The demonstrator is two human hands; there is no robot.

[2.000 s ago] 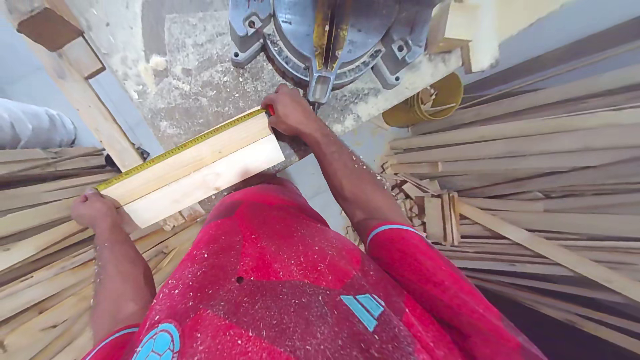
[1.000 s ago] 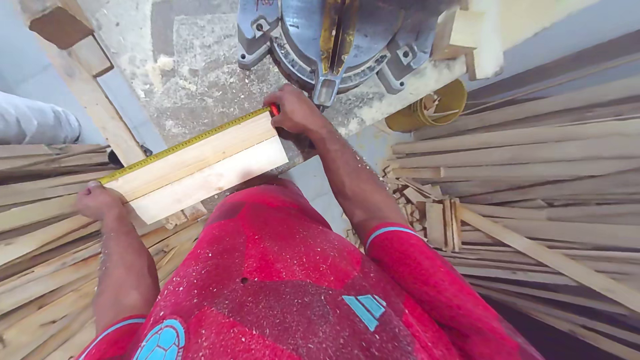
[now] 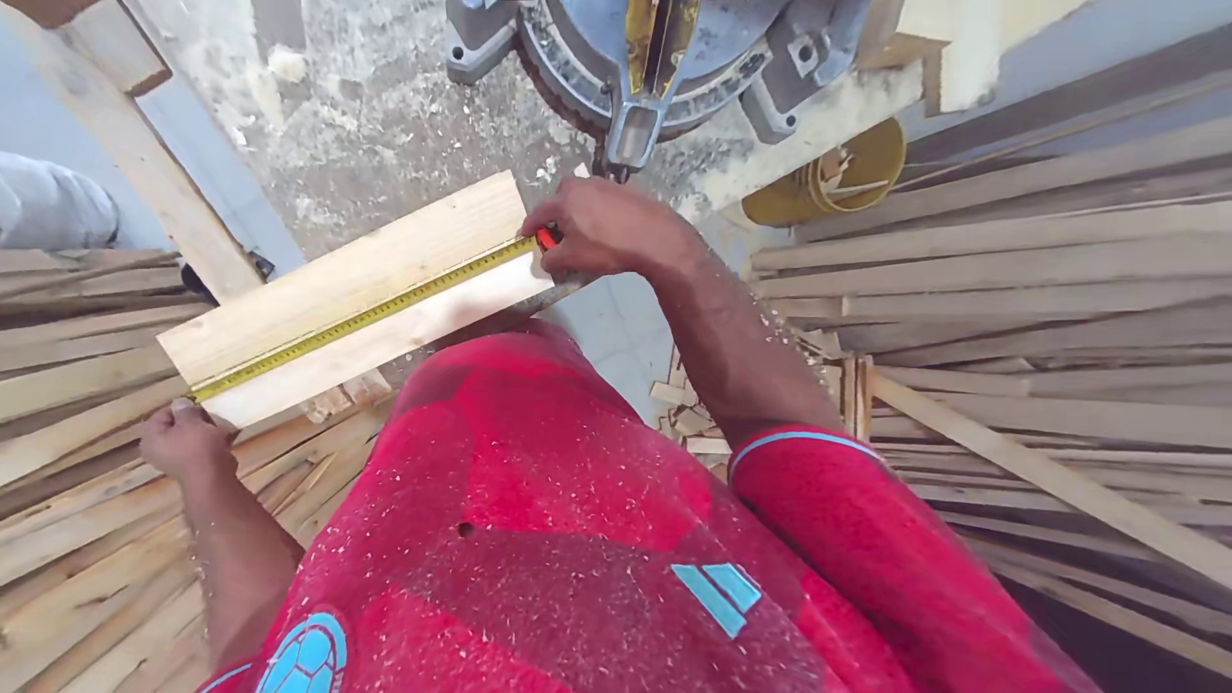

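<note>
A short pale wooden board lies slanted at the near edge of the dusty worktable, its lit near side facing me. A yellow tape measure's blade runs lengthwise along it. My left hand pinches the blade's end at the board's lower left corner. At the right end my right hand is closed on the tape measure's case, of which only a red part shows between the fingers. Just beyond that hand is the front of a miter saw's base.
The worktable is strewn with sawdust. A yellow bucket with wood scraps stands right of it. Long wooden strips are stacked on the right, and more strips lie at left. A timber piece slants at upper left.
The tape blade lay along the board's far edge; it now lies across the middle, nearer to me. Both hands still hold its ends.
</note>
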